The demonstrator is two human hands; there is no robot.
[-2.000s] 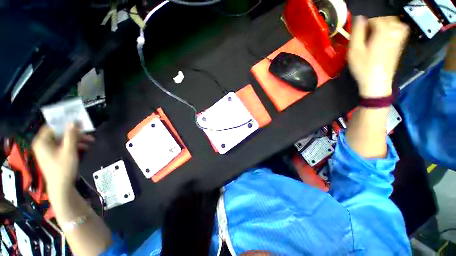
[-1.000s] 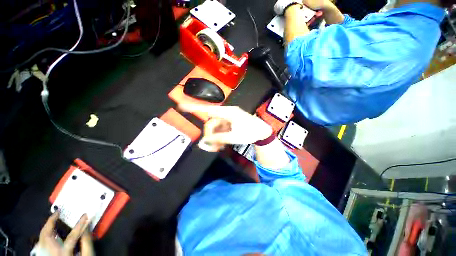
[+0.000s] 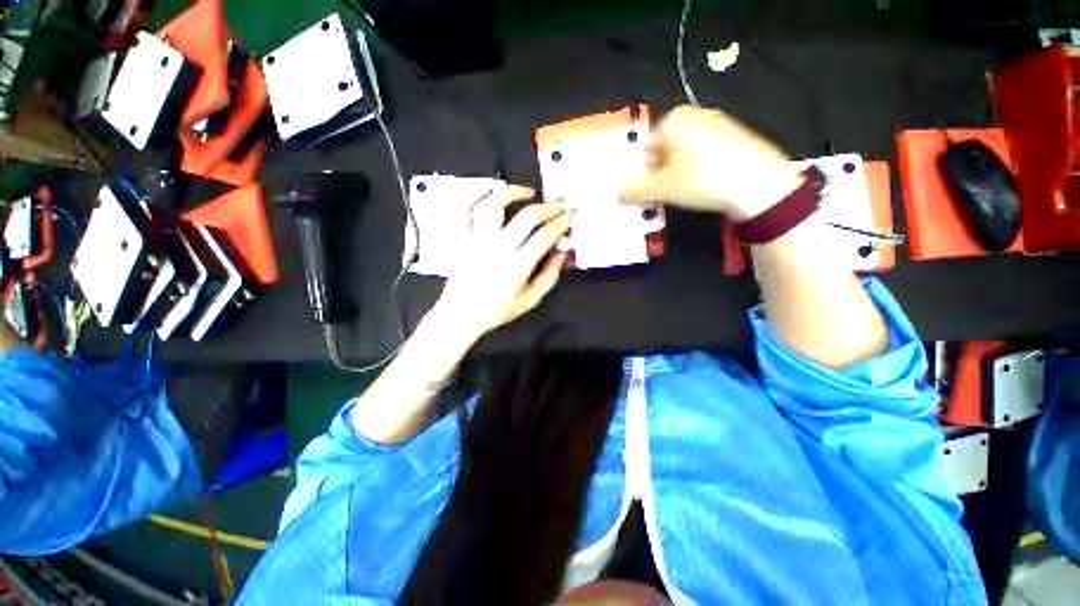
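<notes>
A flat white square unit with dark corner dots (image 3: 589,184) lies on an orange-red pad (image 3: 592,121) in front of me. My left hand (image 3: 507,260) has its fingers spread, fingertips at the unit's left edge. It partly covers a second white unit (image 3: 436,213) to the left. My right hand (image 3: 711,166) is blurred, its fingers at the first unit's right edge; whether it pinches anything cannot be seen. A third white unit (image 3: 843,243) lies on a pad behind my right wrist, with a thin lead over it.
A black handheld scanner (image 3: 317,249) with a cord lies left. Units (image 3: 109,255) and pads stand farther left. A mouse (image 3: 983,195) and red tape dispenser (image 3: 1052,142) are at right. Blue sleeves of other people show at both sides (image 3: 83,462). A tray holds units at lower right.
The view has turned left, bringing the scanner and left stacks into view. My right hand has moved from beside the mouse to the unit where my left hand is.
</notes>
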